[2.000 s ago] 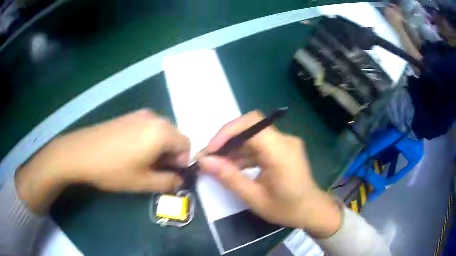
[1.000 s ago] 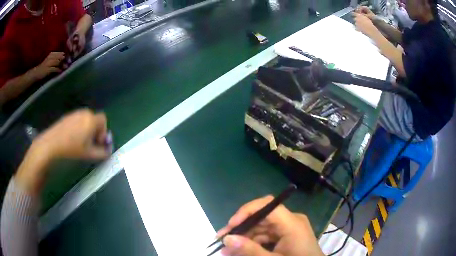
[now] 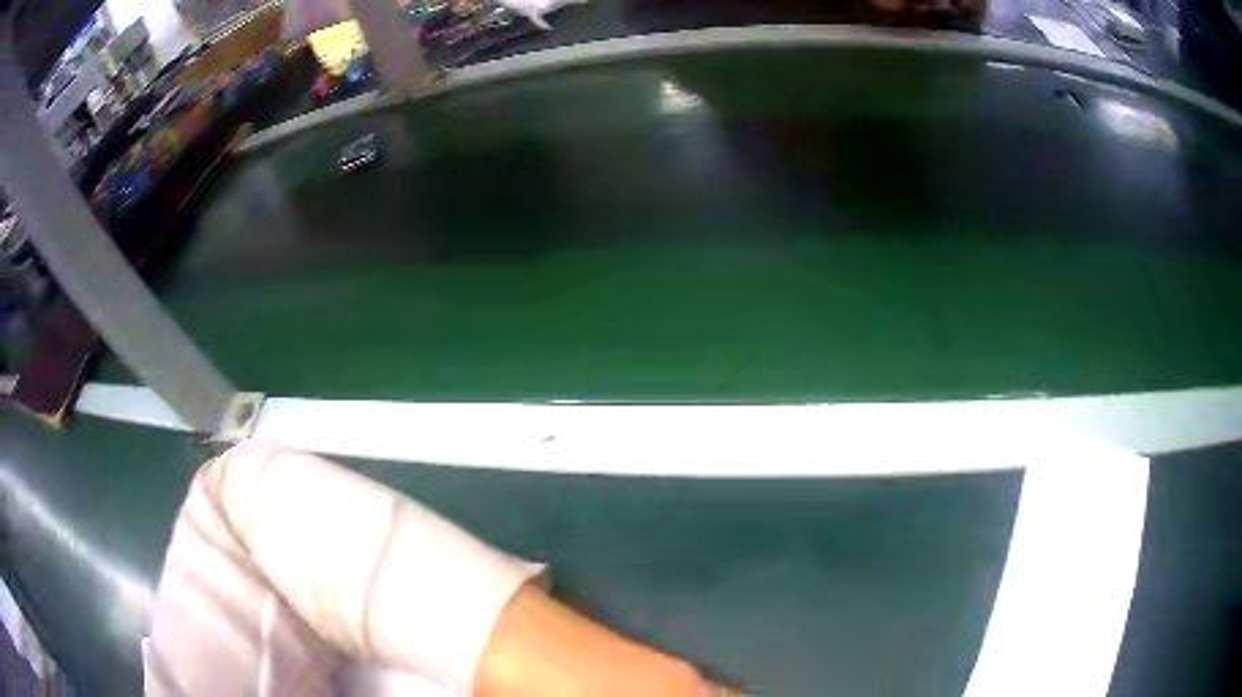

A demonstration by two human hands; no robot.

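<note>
My left arm reaches in from the bottom left in a pale sleeve. Its bare wrist and a bit of the back of my left hand (image 3: 599,658) show at the bottom edge, and the fingers are cut off below it. What that hand holds cannot be seen. My right hand is out of the picture. A long white strip (image 3: 1069,579) lies flat on the green bench (image 3: 790,558) at the lower right, and its near end is cut off.
A pale rail (image 3: 627,436) crosses behind the arm. Beyond it lies the wide green conveyor belt (image 3: 681,313), with a small object (image 3: 358,153) at its far left. A grey post (image 3: 130,313) stands at the left. Blurred shelves with coloured items are behind.
The view has swung left. The black soldering station, the neighbouring people, and my right hand with its tweezers have left the picture. My left hand, raised over the rail before, is now at the bottom edge.
</note>
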